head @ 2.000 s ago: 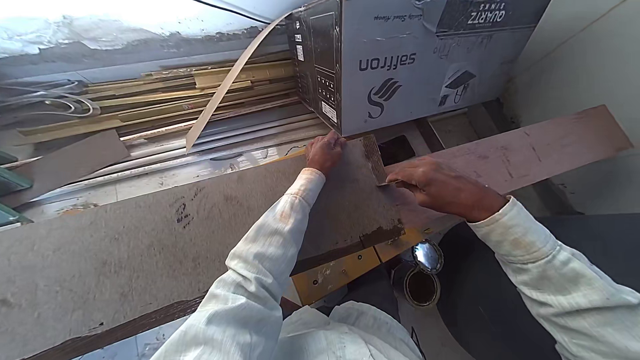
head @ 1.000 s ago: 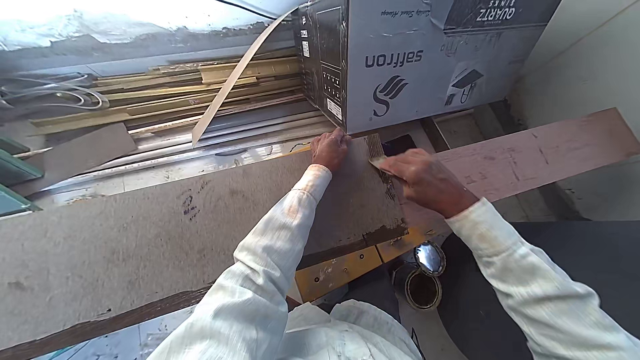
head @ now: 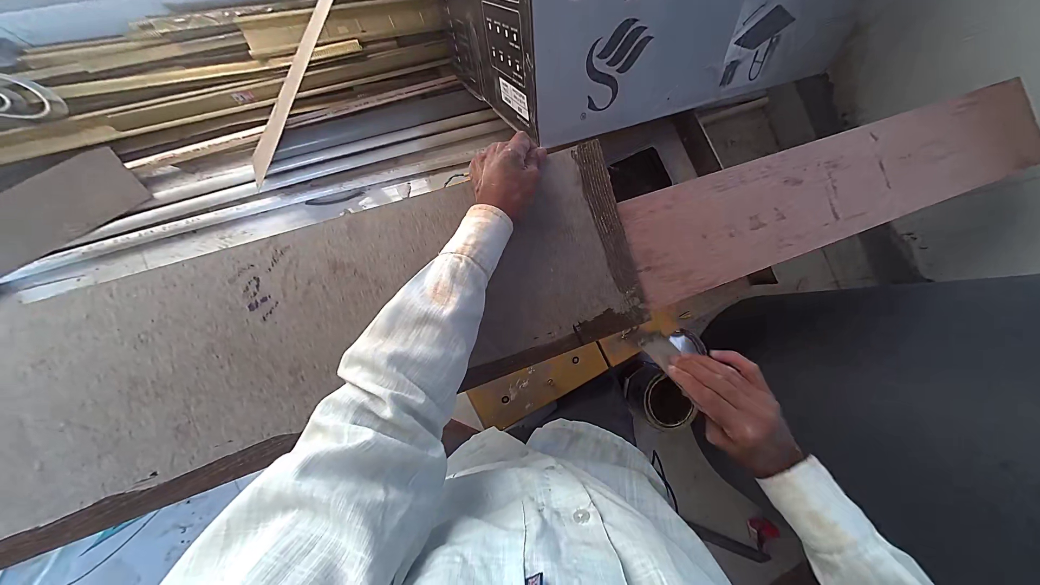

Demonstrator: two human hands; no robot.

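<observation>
My left hand [head: 509,172] rests on the far edge of a long grey-brown board [head: 357,284], near its right end, with the fingers curled over the edge. A dark brown strip [head: 605,219] runs along that end. My right hand [head: 739,410] grips a flat, blurred tool [head: 660,345], perhaps a scraper or spreader, just off the board's near right corner. Below the tool stands an open tin [head: 668,400] with a shiny lid [head: 686,342] beside its rim. A yellow bar [head: 536,383] with screws or holes lies under the board's near edge.
A large printed carton [head: 691,57] stands behind the board. A pinkish board [head: 837,187] reaches to the right. Long strips and slats [head: 219,97] are piled at the back left, with a thin strip [head: 292,89] leaning over them. A dark sheet [head: 910,390] lies at the right.
My right hand has moved from the board's end strip toward me, to beside the open tin, with the tool in it. My left hand remains at the board's far edge.
</observation>
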